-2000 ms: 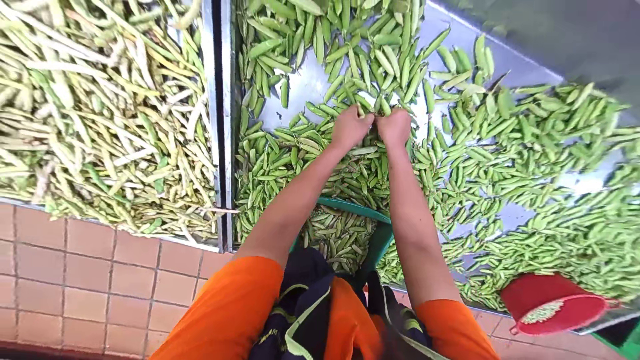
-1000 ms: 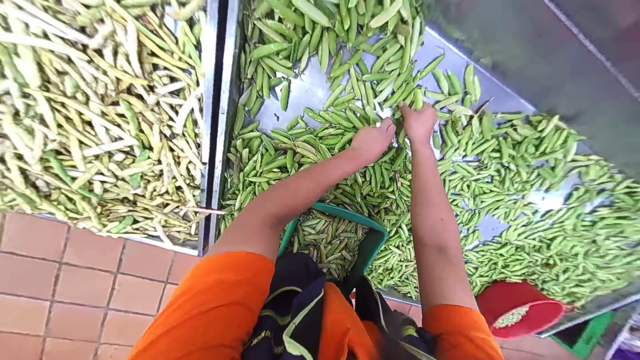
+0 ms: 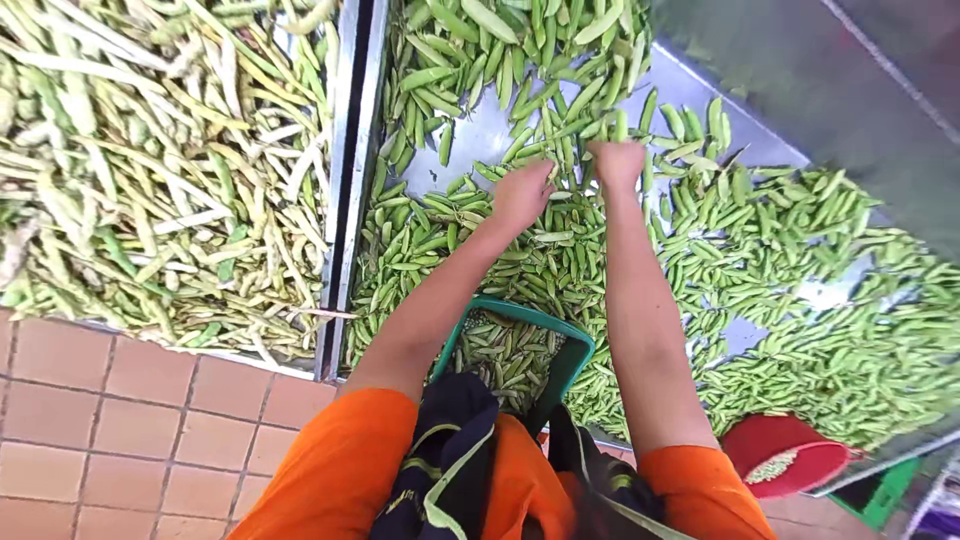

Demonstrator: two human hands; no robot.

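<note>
Green pea pods (image 3: 540, 277) lie loose over a metal display counter (image 3: 472, 139). My left hand (image 3: 523, 193) is curled over them, with a small pale-green piece, perhaps a pod, at its fingertips. Just to its right and slightly farther off, my right hand (image 3: 619, 163) is closed around a green pod, its tip showing above the fingers. A narrow gap separates the two hands. Nearer my body, below both hands, a green plastic bin (image 3: 577, 345) holds pods, with some shelled peas at its edge.
Longer yellowish bean pods (image 3: 172, 165) fill the neighbouring bay at left, beyond a metal divider (image 3: 360, 172). A red bucket (image 3: 787, 450) with pale shelled peas or beans hangs or stands at the lower right edge, near a green crate (image 3: 885, 491). Tiled floor (image 3: 150, 420) shows lower left.
My hands were together among the pods two seconds ago and are now apart. The right hand has moved farther off and to the right of the left one. The view has shifted somewhat.
</note>
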